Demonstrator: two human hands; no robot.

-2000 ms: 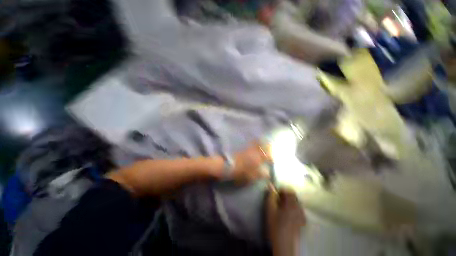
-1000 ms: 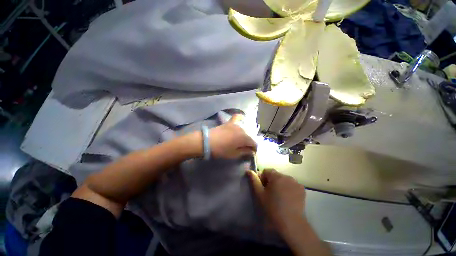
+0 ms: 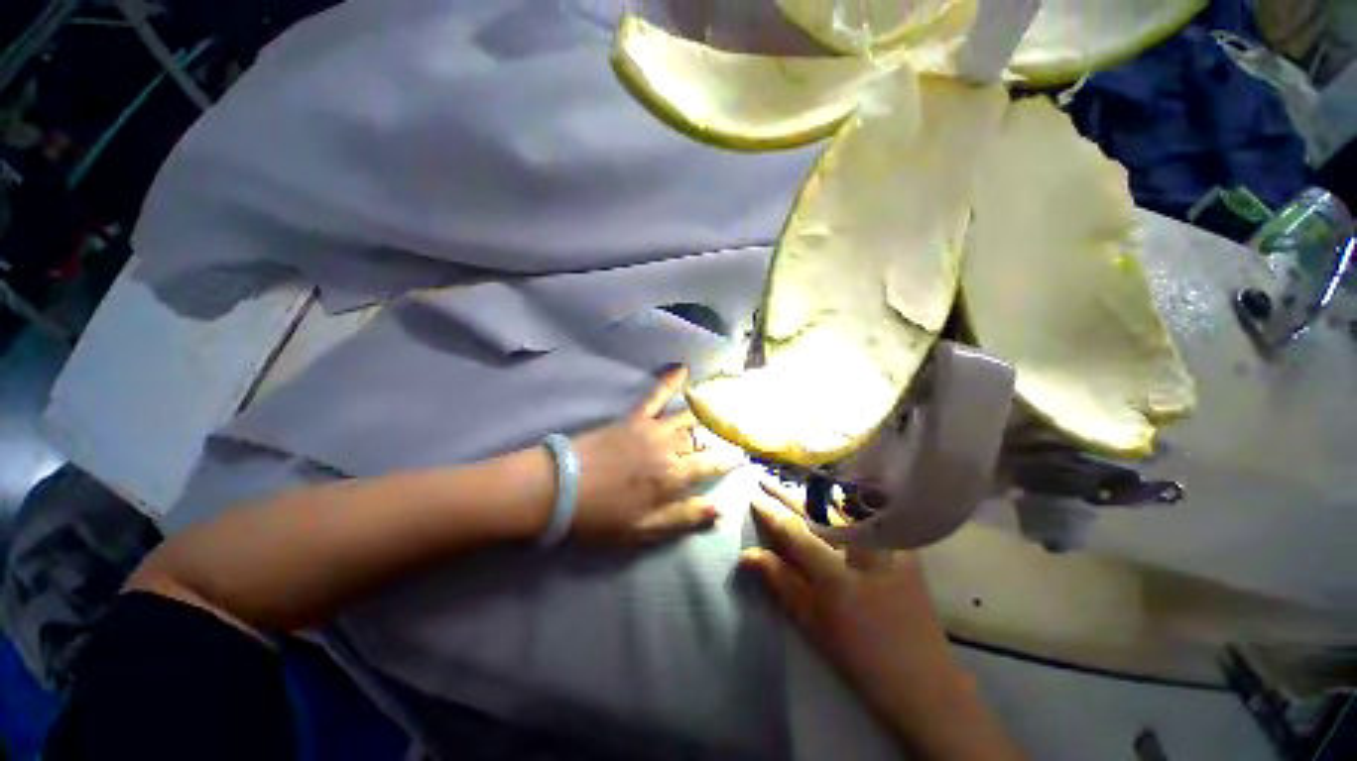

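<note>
Grey fabric (image 3: 447,394) lies over the table and under the needle area, its front part hanging toward me. My left hand (image 3: 640,468), with a pale bracelet at the wrist, lies flat on the fabric with fingers spread, left of the needle. My right hand (image 3: 841,587) rests on the fabric's right edge, fingertips near the needle and partly hidden by the machine head. The sewing machine (image 3: 960,446) has a bright lamp glow at the needle. The peel and machine head hide the presser foot.
A yellow-green fruit peel (image 3: 878,253) spreads over the machine head. A second grey piece (image 3: 491,134) lies beyond the work. A white side extension (image 3: 171,372) is at left, dark blue cloth (image 3: 1191,119) behind the machine. A small dark tool (image 3: 1262,691) lies at lower right.
My hands have gone from pinching the bunched fabric close together to lying flatter on it, left fingers spread. The fabric is smoother. The machine head and peel appear larger and nearer.
</note>
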